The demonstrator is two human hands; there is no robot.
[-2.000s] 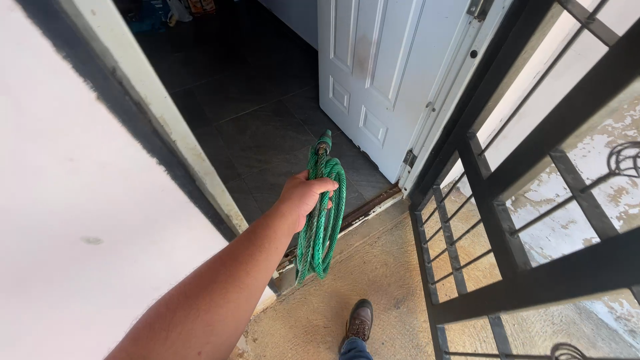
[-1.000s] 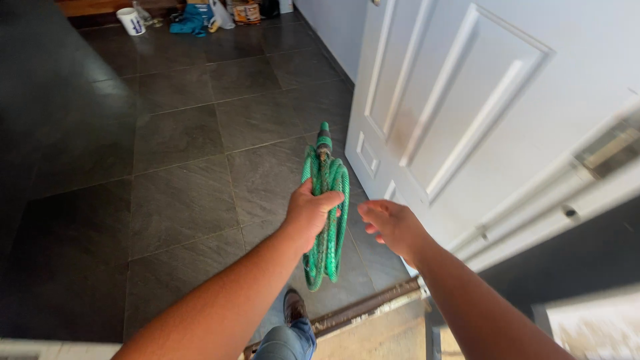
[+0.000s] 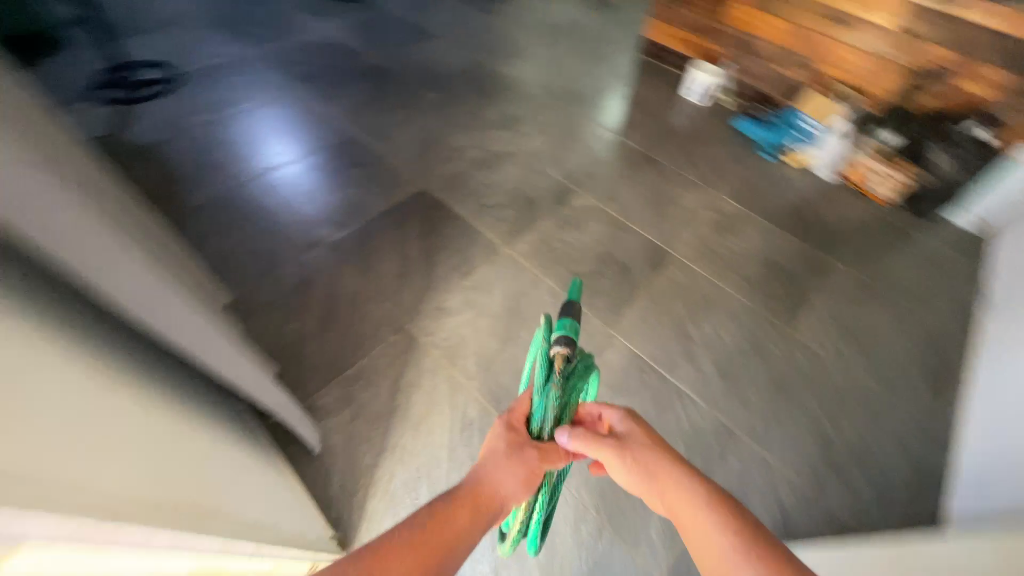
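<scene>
My left hand [image 3: 516, 456] is closed around the middle of a coiled green garden hose [image 3: 552, 400], whose loops hang above and below the grip. A green and black hose nozzle [image 3: 567, 324] points up and away from the top of the coil. At the coil's right side is my right hand [image 3: 616, 444], its thumb and fingers touching the hose by the left fingers. Whether the right fingers pinch a strand cannot be made out.
Dark floor tiles [image 3: 640, 296] stretch ahead. A white wall edge [image 3: 144, 408] stands at the left, another wall [image 3: 992, 360] at the right. Near wooden boards [image 3: 848, 48] at the back lie a white bucket [image 3: 702, 82], a blue cloth-like item [image 3: 772, 132] and other blurred things.
My right hand, out of view at first and then apart from the hose, now touches it. My left hand keeps hold of the coil. The view has moved from the doorway into the room.
</scene>
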